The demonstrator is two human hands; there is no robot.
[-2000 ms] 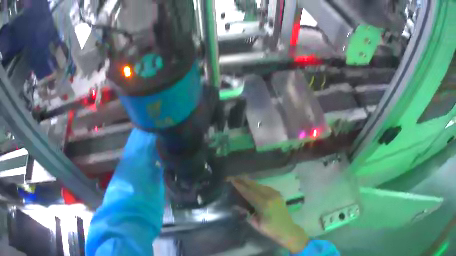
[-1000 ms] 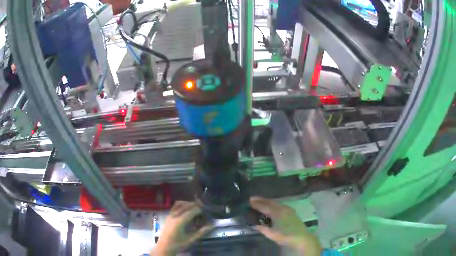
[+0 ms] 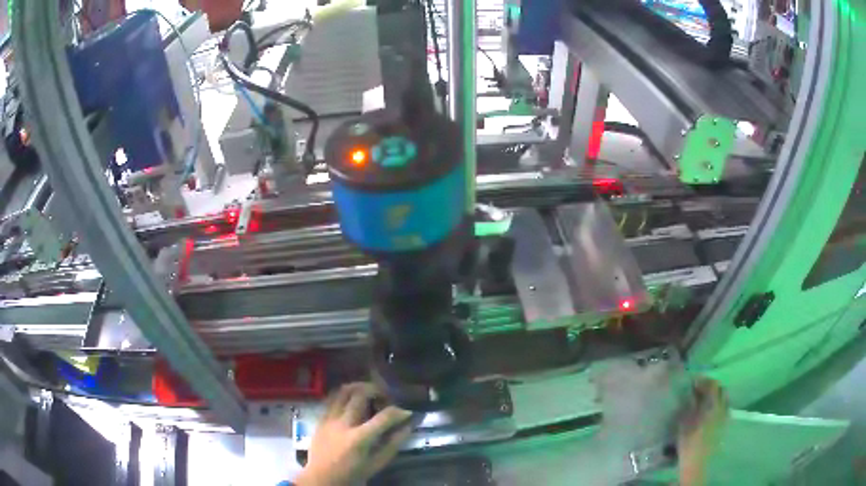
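Observation:
The black vertical inspection camera (image 3: 418, 275), with a blue band and an orange light on top, stands over the silver fixture (image 3: 461, 429). My left hand (image 3: 353, 441) is at the fixture's left side, its thumb and fingertips close under the black head; whether it grips anything cannot be told. My right hand (image 3: 701, 429) is blurred at the right edge of the metal plate (image 3: 638, 403), away from the fixture, its fingers partly unclear. A dark front block (image 3: 444, 471) lies nearest me, cut off by the lower picture edge. No small workpiece can be made out.
Red bins (image 3: 280, 377) sit behind the bench on the left. Conveyor rails (image 3: 275, 327) run behind the camera. Slanted metal guide plates (image 3: 570, 266) with a red light stand to its right. Curved-looking frame posts (image 3: 104, 228) flank both sides, and a green-lit panel (image 3: 798, 285) is at the right.
My right hand has left the fixture's right side and moved right to the metal plate's edge. My left hand stays at the fixture's left, slightly shifted. The fixture's right part is now uncovered.

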